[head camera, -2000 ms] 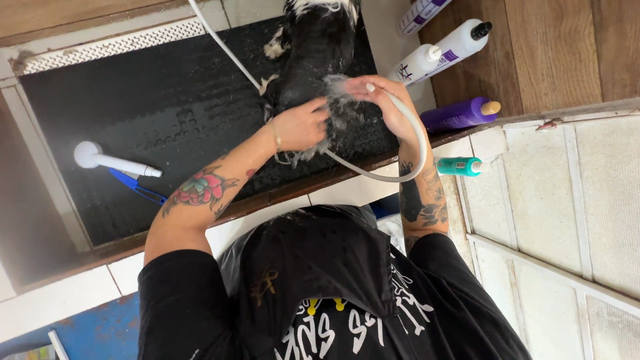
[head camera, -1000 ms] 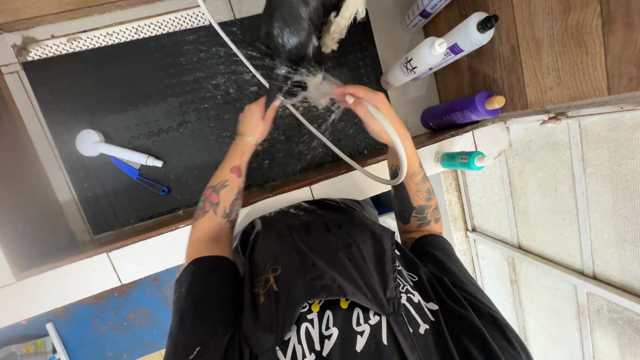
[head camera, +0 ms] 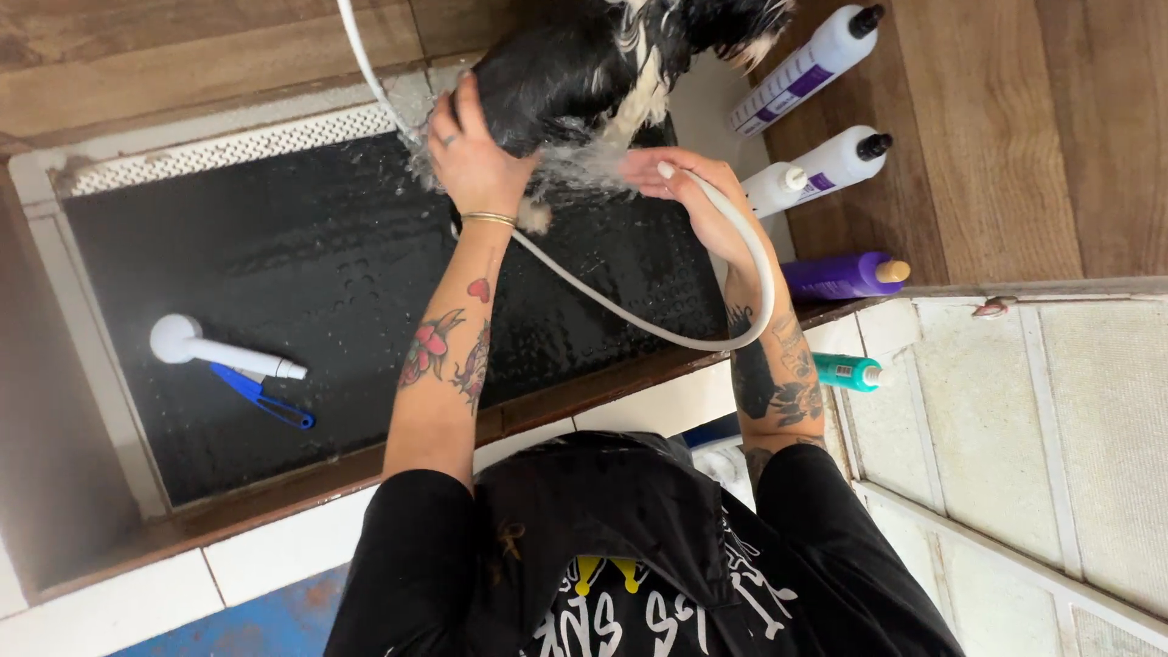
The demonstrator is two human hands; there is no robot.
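A wet black and white dog [head camera: 566, 78] stands at the top of the view, partly cut off by the frame's edge. My left hand [head camera: 479, 151] rests on its black coat with the fingers spread. My right hand [head camera: 689, 187] grips the end of a white hose [head camera: 630, 315], and water sprays from there toward the dog and my left hand. The hose loops beside my right forearm and runs behind my left wrist to the upper left.
On the wet black mat [head camera: 319, 246] lie a white shower head [head camera: 214, 349] and a blue-handled tool [head camera: 263, 397]. White bottles [head camera: 808, 68], a purple bottle [head camera: 835, 276] and a green bottle [head camera: 844, 371] line the right side. A perforated strip [head camera: 237, 151] borders the mat's back edge.
My left hand has moved up from near the water stream onto the dog. More of the dog shows than one second ago. My right hand still holds the hose.
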